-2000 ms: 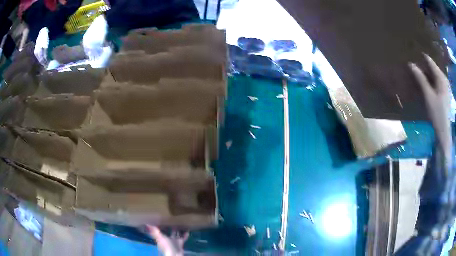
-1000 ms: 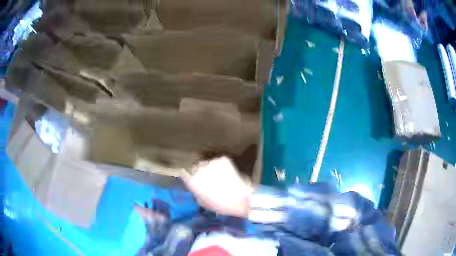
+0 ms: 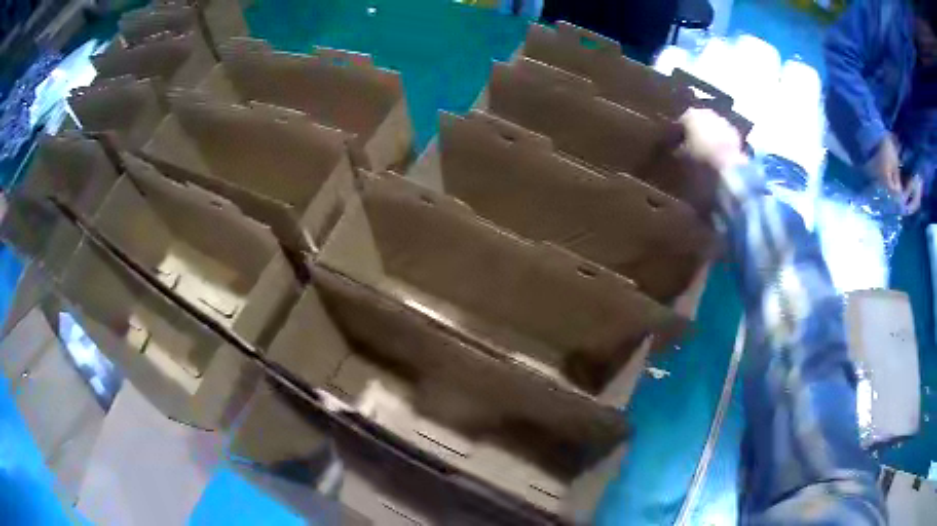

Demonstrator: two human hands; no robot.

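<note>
Several open brown erected cartons (image 3: pixel 493 247) stand close together in slanting rows, their tabbed back panels upright. My right hand (image 3: pixel 709 139) is at the right end of a carton near the back (image 3: pixel 606 128), with its fingers curled at the top edge. The hand is slightly blurred. My left hand is not clearly visible. The nearest long carton (image 3: pixel 442 385) has pale flaps on its inner floor. A shorter carton (image 3: pixel 190 247) stands to its left.
A large open carton (image 3: pixel 144 452) is at the lower left. A squarish brown packet (image 3: pixel 884 360) lies right of my sleeve. White plastic-wrapped things (image 3: pixel 750 82) lie at the back right. Another person's hands (image 3: pixel 892 175) are at the far right. The green table (image 3: pixel 442 36) shows behind the cartons.
My right hand has moved from the near carton edge to the far right of the rows. The view has turned, showing the rows slanted and more of the back cartons.
</note>
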